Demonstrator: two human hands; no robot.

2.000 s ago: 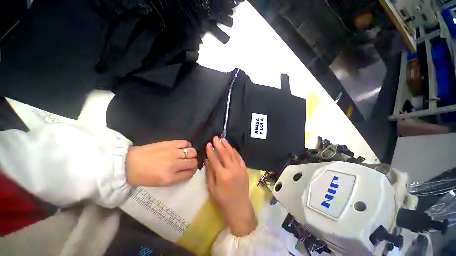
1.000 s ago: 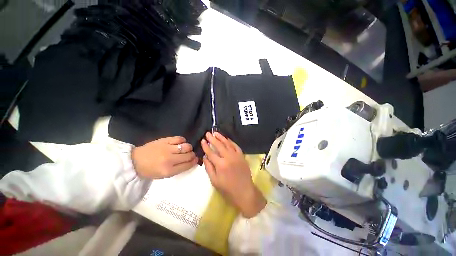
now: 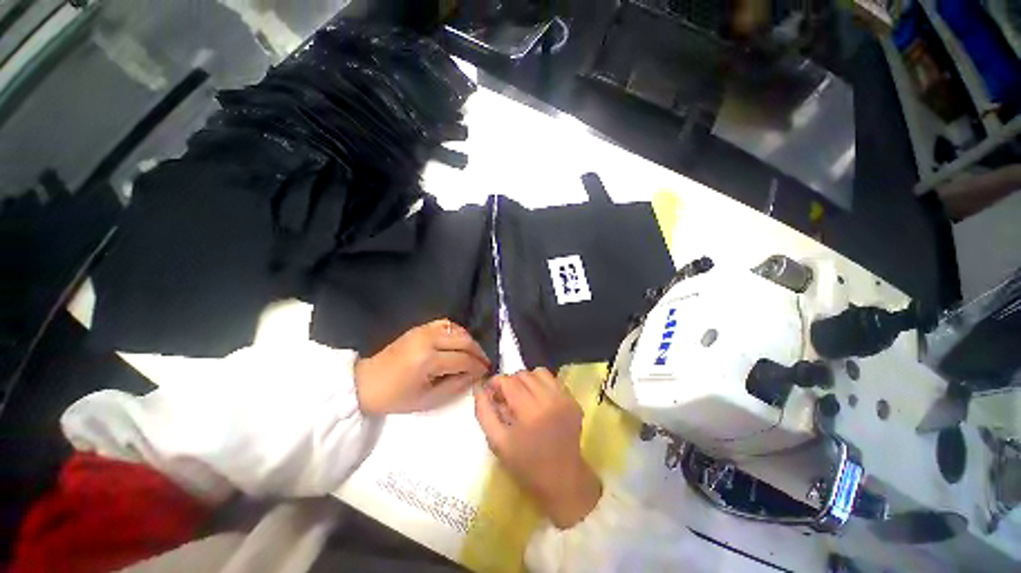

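Observation:
A black fabric panel (image 3: 582, 235) with a woven brand label (image 3: 570, 280) lies flat on the white table, a small tab sticking up from its far edge. A zipper (image 3: 496, 252) with a pale line runs beside it, and a white gap shows at its near end. My left hand (image 3: 423, 367) pinches the near edge of the black fabric left of the zipper. My right hand (image 3: 535, 431) has its fingers bent at the near end of the zipper, on the label panel's side. The fingertips of both hands almost meet.
The sewing machine (image 3: 705, 358) stands right of my right hand. A stack of black pieces (image 3: 336, 123) fills the far left. A yellow sheet (image 3: 506, 515) lies under my right forearm. The white table (image 3: 537, 134) has a long diagonal far edge. Shelves show at upper right.
The zipper's near end has opened into a white gap between my hands. My fingers have curled in from lying flatter on the fabric. The camera view has shifted, showing more of the stack.

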